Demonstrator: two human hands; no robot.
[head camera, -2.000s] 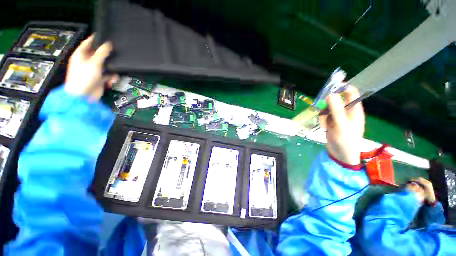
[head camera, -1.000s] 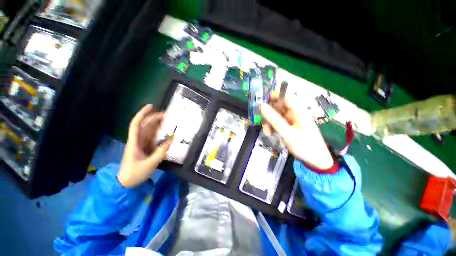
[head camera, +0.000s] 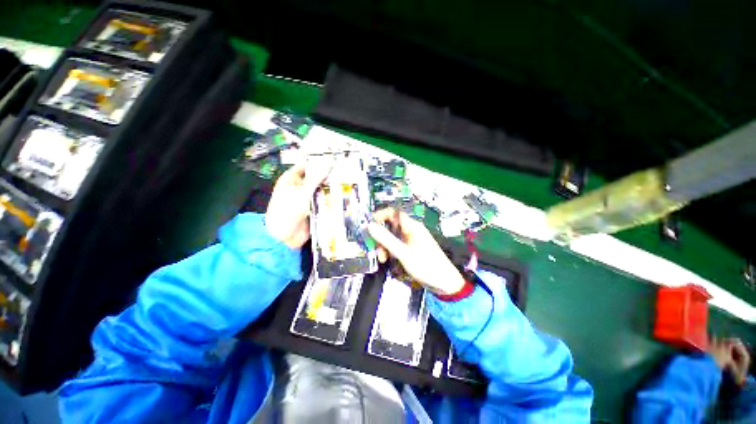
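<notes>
A phone front housing (head camera: 341, 217) is held up above the black foam tray (head camera: 348, 357), its open back with an orange strip facing up. My left hand (head camera: 290, 204) grips it by its left edge. My right hand (head camera: 412, 250) is at its right edge, fingertips around a small piece with green on it, likely a phone mainboard (head camera: 365, 238); it is mostly hidden. More housings lie in the tray slots, one with an orange strip (head camera: 328, 307). The right wrist wears a red band with a dark cord.
Loose boards (head camera: 390, 180) lie scattered on the white strip behind the tray. Loaded trays are stacked at left (head camera: 120, 132). A dark tray (head camera: 431, 124) lies at the back. A taped arm (head camera: 613, 204) reaches in from the right. A red bin (head camera: 681, 316) and another person's hand (head camera: 733, 358) are at far right.
My left hand has lifted a housing out of the tray's left part. My right hand has brought its piece down to the housing's right edge. The camera view has also shifted.
</notes>
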